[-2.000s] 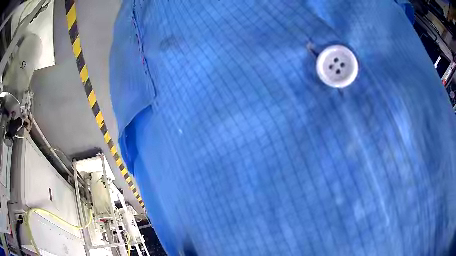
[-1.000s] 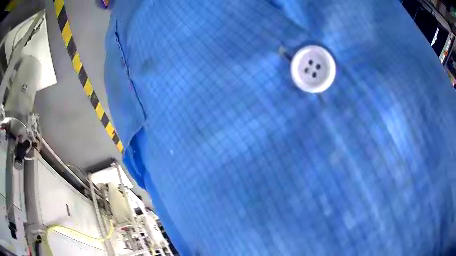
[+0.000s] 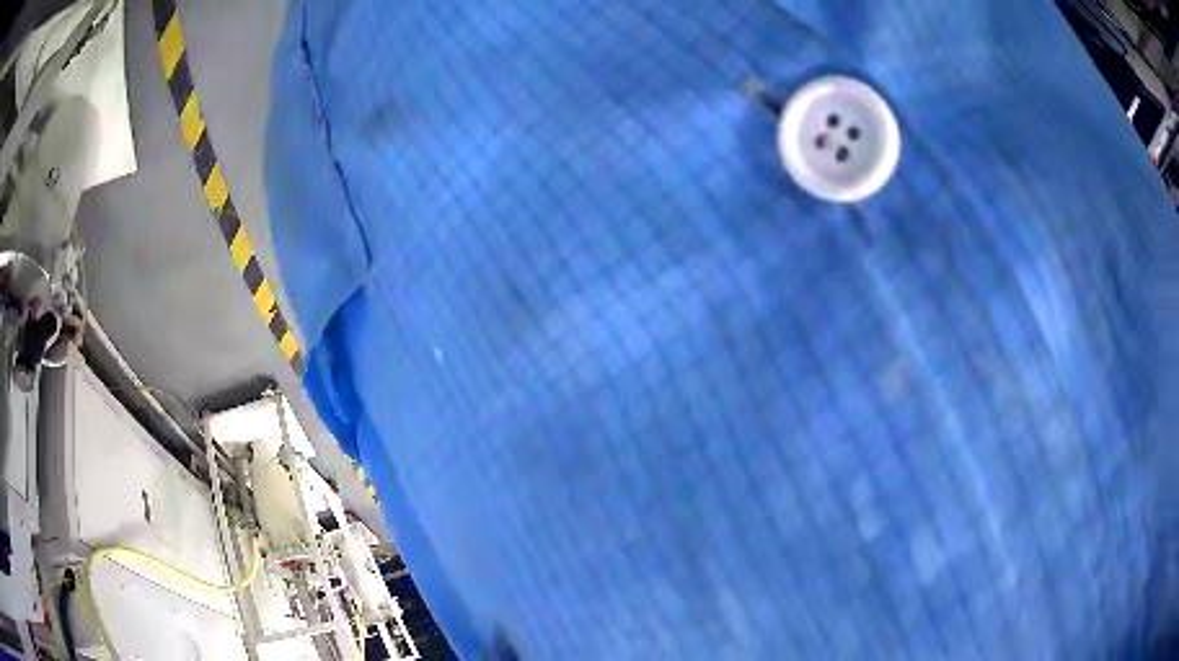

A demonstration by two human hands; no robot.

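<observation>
The blue smock (image 3: 672, 387) with fine dark grid lines fills most of the view, very close to the camera. A white round smock button (image 3: 838, 138) with four holes sits on it at the upper right. A pocket-like flap edge shows on the smock's left side. Neither my left hand nor my right hand is in the picture, so what they do cannot be seen.
Yellow-black hazard tape (image 3: 215, 190) runs down the grey floor (image 3: 162, 284) at the left. White machine housing (image 3: 129, 478) with a yellow hose (image 3: 168, 576) and a pale tube frame (image 3: 278, 542) stand at lower left. Dark equipment shows at the upper right edge.
Over the two seconds the button and surroundings shift left and then partly back right. The smock still covers the view.
</observation>
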